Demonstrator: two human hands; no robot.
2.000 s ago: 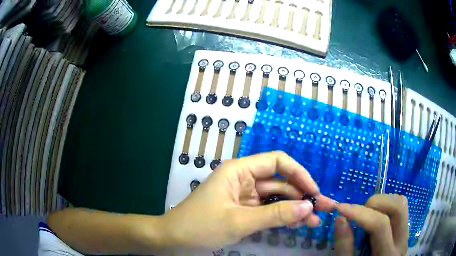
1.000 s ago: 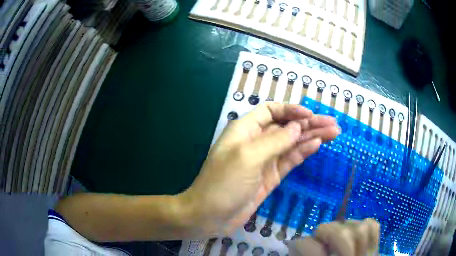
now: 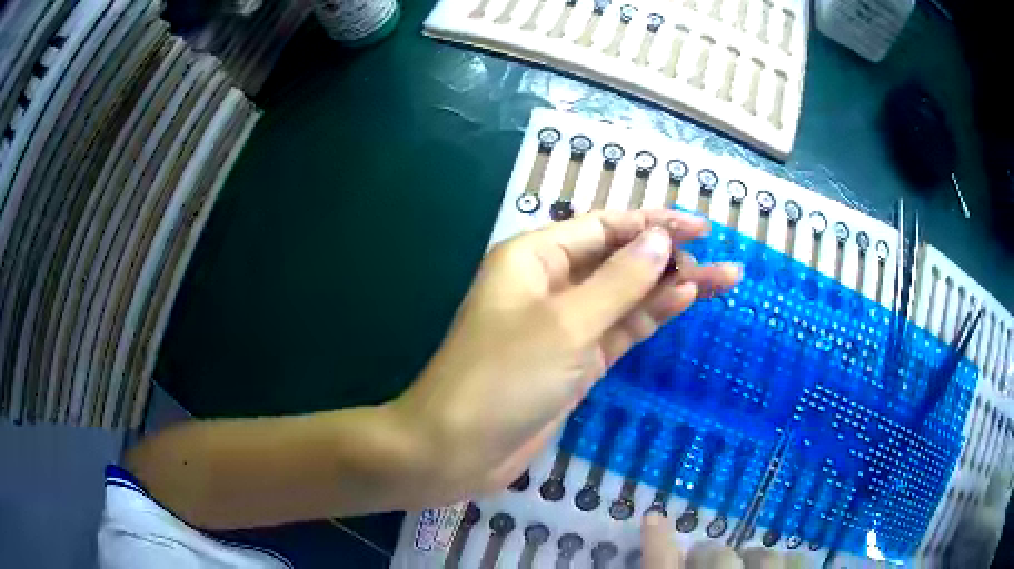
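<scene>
My left hand (image 3: pixel 534 333) is above the left part of the white foam tray (image 3: pixel 512 228), thumb and fingers pinched on a small dark part (image 3: pixel 670 267), mostly hidden by the fingers. My right hand (image 3: pixel 712 552) is low at the bottom edge, partly cut off and blurred. It holds slim silver tweezers (image 3: pixel 767 483) pointing up over the blue film (image 3: pixel 723 383). The film carries rows of tiny pale dots and covers much of the tray. Rows of dumbbell-shaped parts with round ends (image 3: pixel 572 172) sit in the tray slots.
A far foam tray (image 3: pixel 623 50) lies at the top, another foam tray (image 3: pixel 945 278) at right. Dark spare tweezers (image 3: pixel 951 361) lie on the film. Stacked slabs (image 3: pixel 100 245) stand at left. A green bottle (image 3: pixel 356 17), a white container (image 3: pixel 865 25) and a black object (image 3: pixel 920 133) are behind.
Since two seconds ago, the hands have moved apart; my left hand went up, my right hand down. The view shifted. In the last second, my left fingers tilted, showing the dark part, and the tweezers lowered.
</scene>
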